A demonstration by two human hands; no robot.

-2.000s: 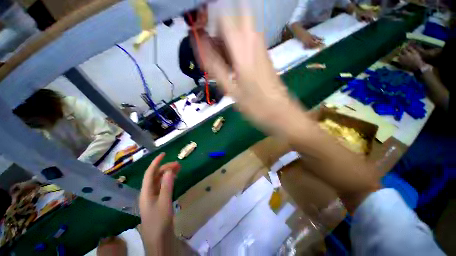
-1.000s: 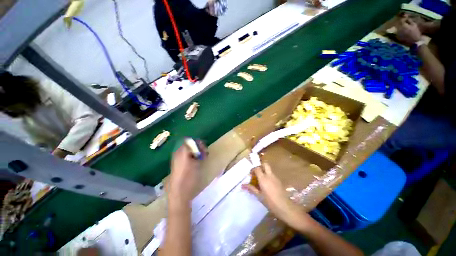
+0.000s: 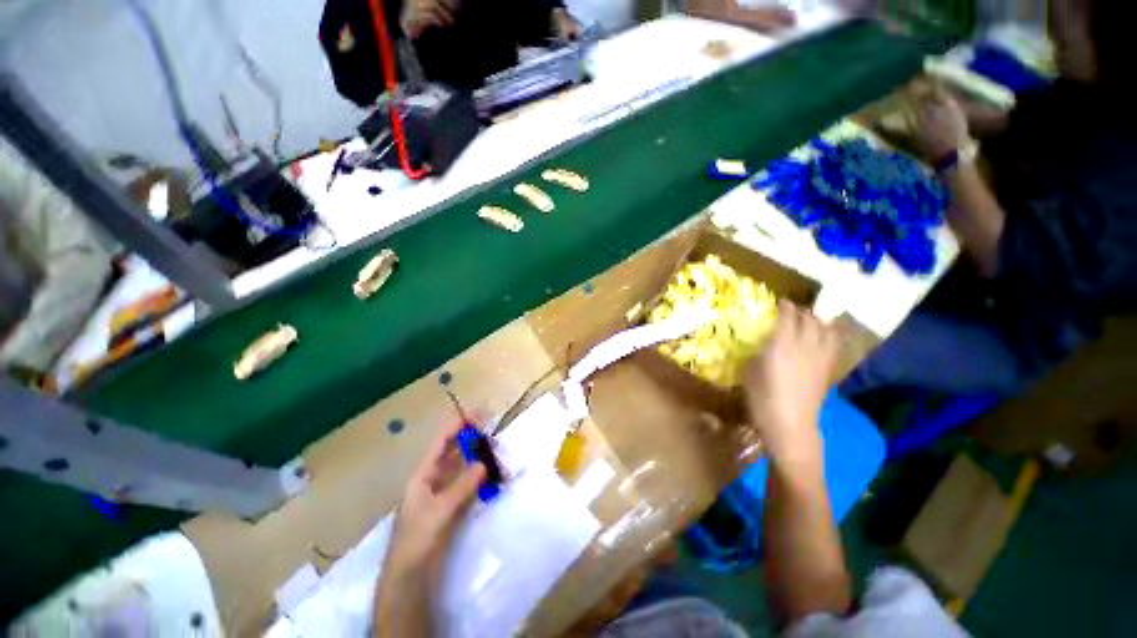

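Note:
My left hand [image 3: 434,489] holds a blue battery cell [image 3: 478,459] between thumb and fingers above the white sheets [image 3: 530,530]. Thin leads stick up from the cell. My right hand [image 3: 794,374] is at the right edge of the open carton [image 3: 813,294], its fingertips at the yellow pads [image 3: 721,318]; whether it grips one cannot be told. A white liner strip [image 3: 623,347] runs from the bench into the carton. An amber piece [image 3: 571,452] lies beside the sheets.
Tan packs [image 3: 377,273] and a blue-and-white cell [image 3: 728,168] lie on the green conveyor belt [image 3: 436,293]. A blue cell pile [image 3: 860,199] is at right, near another person's arm [image 3: 979,206]. A grey metal post [image 3: 162,442] stands left; a blue stool [image 3: 848,455] is below the bench.
My right hand has moved from the liner strip on the bench to the carton's right side. My left hand is lower, with the cell now clearly visible. The camera view has shifted right.

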